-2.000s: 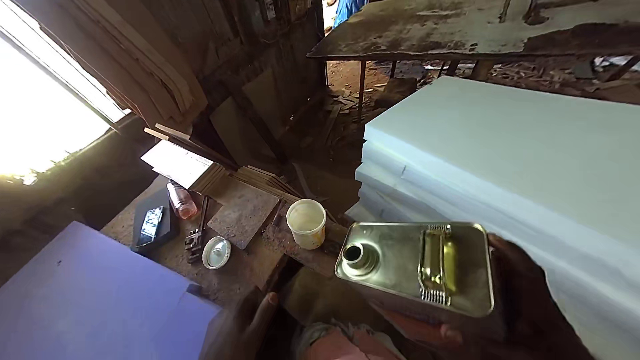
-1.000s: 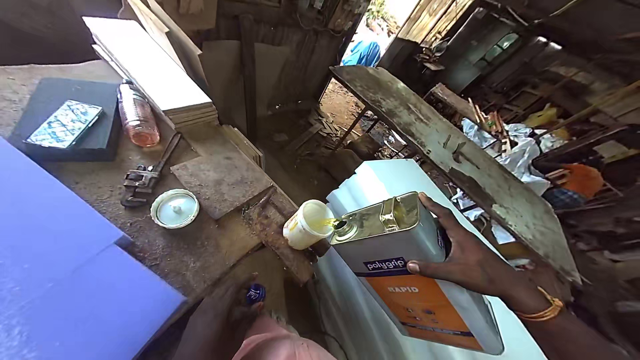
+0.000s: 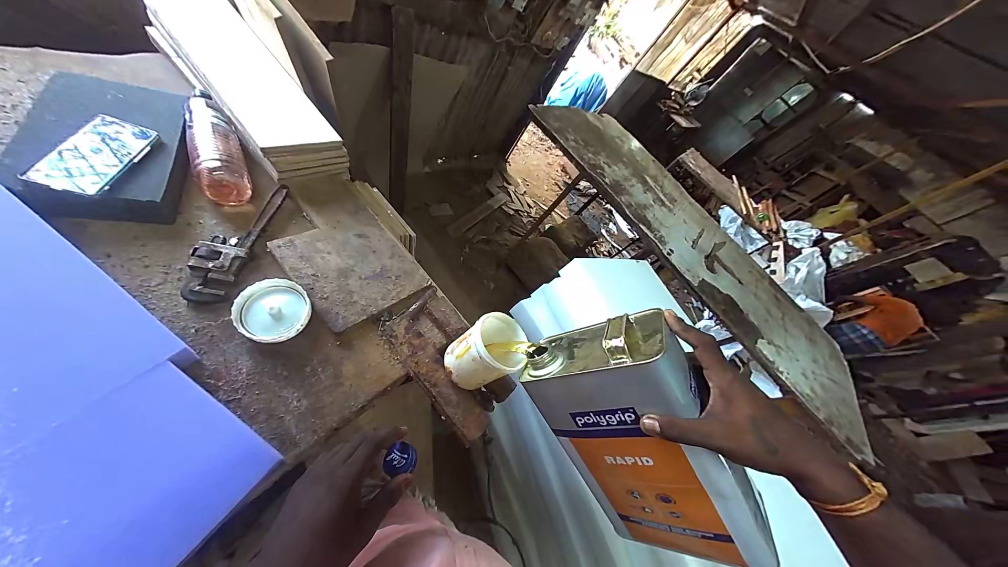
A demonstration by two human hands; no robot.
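My right hand (image 3: 728, 409) grips the side of a Polygrip metal can (image 3: 630, 417), tilted so that its open spout meets the mouth of a white plastic tub (image 3: 482, 351). Yellowish liquid runs from the spout into the tub. The tub stands at the edge of the bench, beside a rusty metal piece (image 3: 441, 370). My left hand (image 3: 346, 488) holds a small blue cap (image 3: 400, 458) between its fingers, low in front of me. A white round lid (image 3: 272, 310) lies on the bench, left of the tub.
On the bench are a pipe wrench (image 3: 224, 256), a bottle of pink liquid (image 3: 216, 153), a phone (image 3: 93, 154) on a dark block (image 3: 47, 102) and stacked boards (image 3: 260, 102). Bluish sheets (image 3: 118, 378) lie at left. Pale stacked sheets (image 3: 606, 283) and a worn tabletop (image 3: 709, 260) stand beyond the can.
Two seconds ago the can was upright, apart from the tub; now it is tipped against the tub's mouth with liquid flowing. The view has swung. The blue cap has come into sight in my left hand.
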